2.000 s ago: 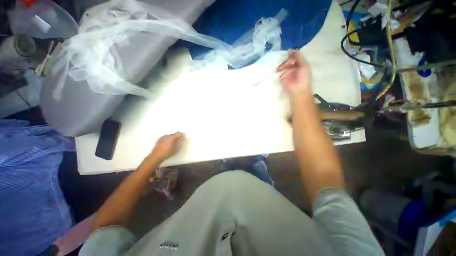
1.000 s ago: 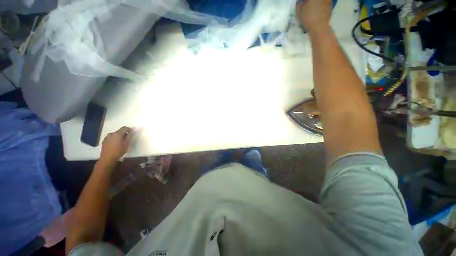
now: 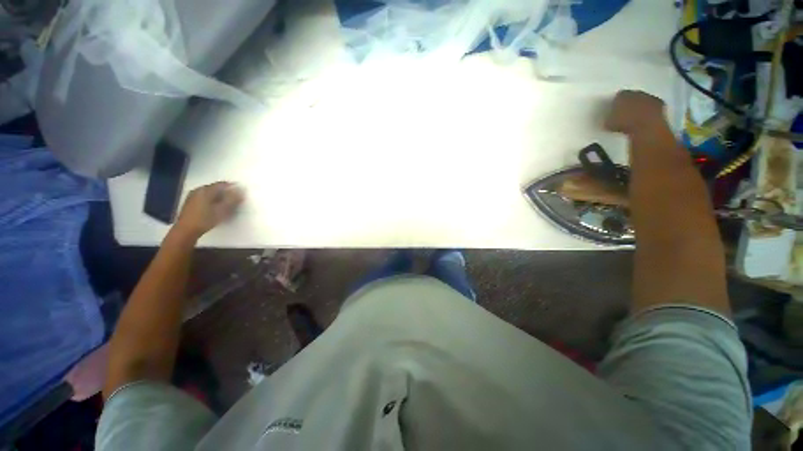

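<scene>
The white pressing table (image 3: 396,231) is overexposed in the middle, so any strip lying there cannot be made out. My left hand (image 3: 211,208) rests near the table's left front, fingers curled; whether it holds fabric is unclear. My right hand (image 3: 636,111) is over the right side, fingers bent and partly hidden, its contents unclear. The steam iron (image 3: 583,201) lies near the right front edge, pointed end to the left, partly under my right forearm. Loose sheer white strips (image 3: 519,33) lie at the far side on a blue cloth (image 3: 592,16).
White strips (image 3: 145,55) drape over the grey padded arm (image 3: 84,132) at far left. A black phone (image 3: 165,182) lies at the table's left end. Blue garments (image 3: 44,282) hang at left. Dark hose and cables (image 3: 682,66) and a scorched pale rest (image 3: 775,176) are at right.
My right hand has reached to the far side, then come back nearer and to the right, beyond the iron. My left hand has moved left, close to the phone. The view has shifted.
</scene>
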